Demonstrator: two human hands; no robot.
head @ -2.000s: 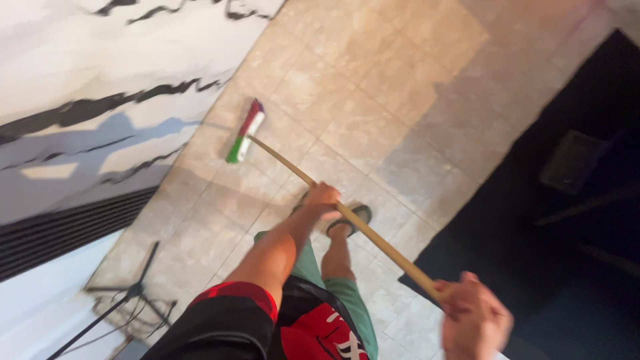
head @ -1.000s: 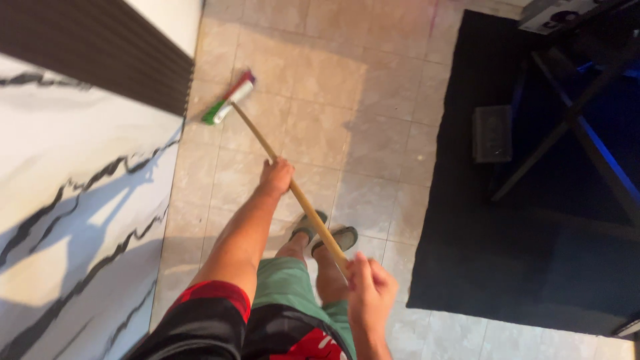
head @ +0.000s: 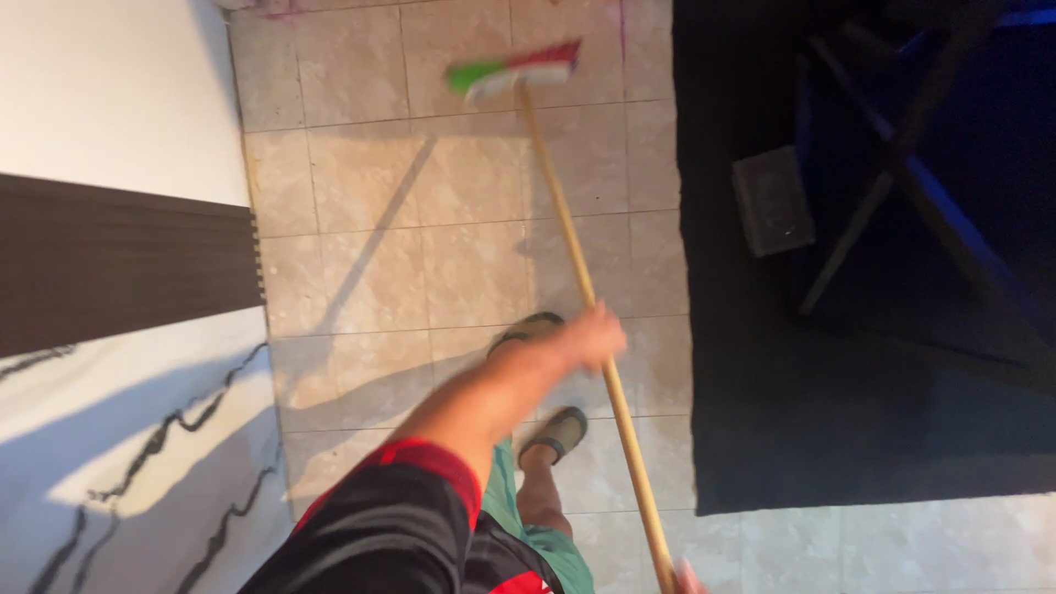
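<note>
A push broom with a long wooden handle (head: 569,223) slants across the tiled floor. Its head (head: 516,70), with green, white and red parts, is at the top of the view, slightly blurred. Around the middle of the handle my left hand (head: 596,334) is closed, with the arm reaching in from the lower left. Only a small part of my right hand (head: 686,580) shows at the bottom edge, against the upper end of the handle; its fingers are mostly out of view.
To the left stands a wall with white marbled panels (head: 206,462) and a dark ribbed strip (head: 124,256). On the right lies a black mat (head: 742,412) with a clear plastic box (head: 774,202) and crossed metal legs (head: 899,157). My clogs (head: 554,433) are on the tiles.
The broom head has moved away from the wall side and toward the mat side. My right hand has dropped mostly out of view at the bottom edge. The view has turned.
</note>
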